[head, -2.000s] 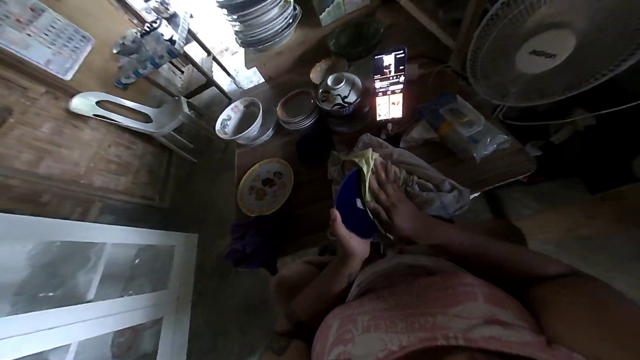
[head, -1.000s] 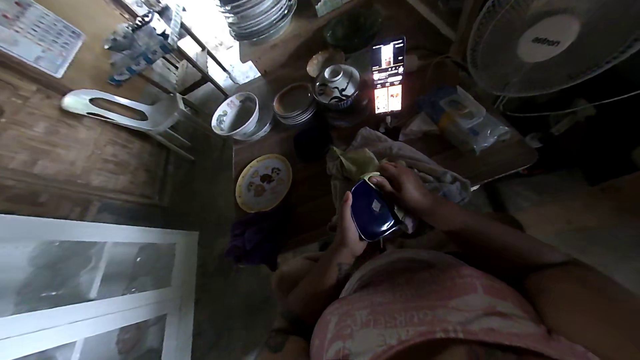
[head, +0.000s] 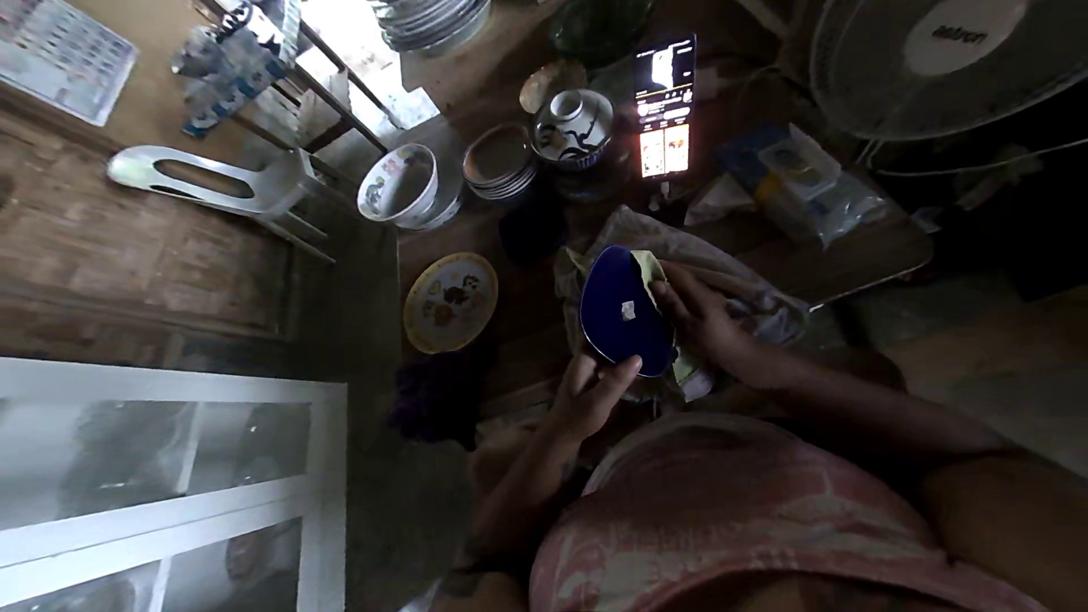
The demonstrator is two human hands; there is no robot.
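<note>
A dark blue dish [head: 619, 327] with a small pale sticker is tilted in front of my body, above the table edge. My left hand [head: 592, 393] grips its lower rim, thumb on the face. At the dish's right edge, my right hand [head: 701, 314] presses a yellow-green cloth [head: 648, 268] against the rim; part of its fingers is hidden. Beneath both lies a crumpled greyish cloth [head: 756, 289] on the table. Left of the dish is an oval plate with a yellow rim [head: 451, 303].
Behind stand a floral bowl [head: 398, 183], stacked small plates [head: 500, 161], a patterned lidded bowl [head: 574, 127] and a lit phone [head: 665, 106]. Plastic packages [head: 803, 174] lie at the right, near a fan [head: 943, 59]. A white plastic chair [head: 217, 183] is left of the table.
The blue dish has been turned between my hands; its face with the sticker now shows more fully than two seconds ago. The yellow-green cloth has moved from its far side to its right edge.
</note>
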